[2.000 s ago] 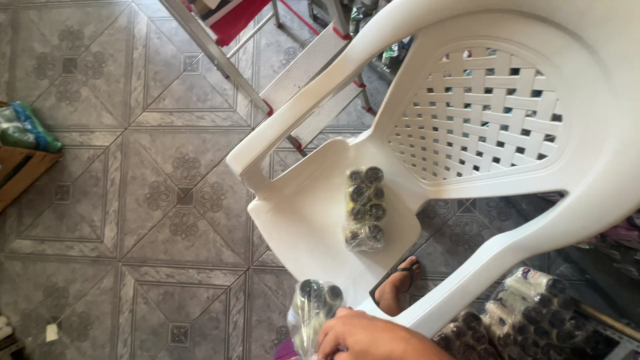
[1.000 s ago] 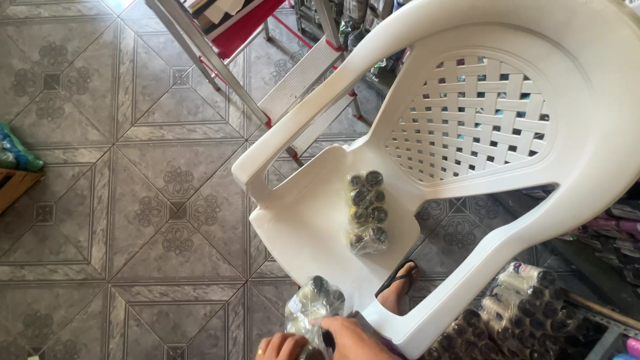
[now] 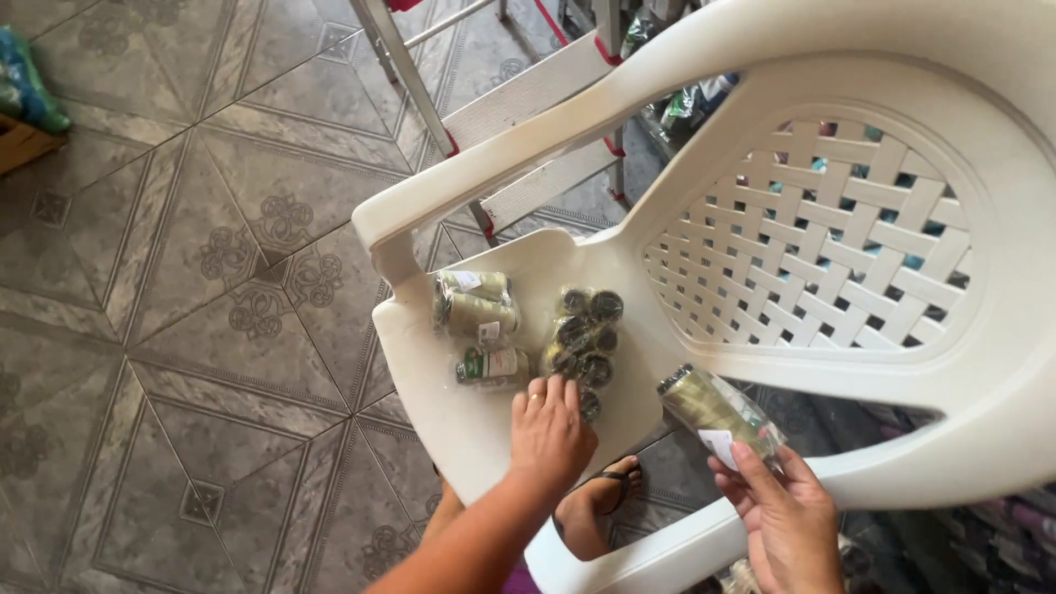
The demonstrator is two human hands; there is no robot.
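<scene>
On the seat of a white plastic armchair (image 3: 462,445) lie several plastic-wrapped thread spools. A pack of olive-green spools (image 3: 478,305) rests near the seat's front left, with a wrapped spool bearing a green and white label (image 3: 492,365) just below it. Beside these, a group of wrapped spools (image 3: 584,338) has its dark ends turned up. My left hand (image 3: 554,429) reaches over the seat, its fingertips at the lower edge of this group; whether it grips one is unclear. My right hand (image 3: 780,503) holds a wrapped olive-green spool (image 3: 722,412) above the chair's right side.
A metal stepladder (image 3: 528,91) stands behind the chair's left armrest. Bagged goods (image 3: 29,82) sit in a brown box (image 3: 25,144) at the far left. My sandalled foot (image 3: 598,503) is below the seat. More wrapped goods (image 3: 982,536) lie at the lower right.
The pack of olive-green spools and the labelled spool now lie on the seat's left part, which was bare before. My hands, earlier together at the seat's front, are apart, the right one holding a spool.
</scene>
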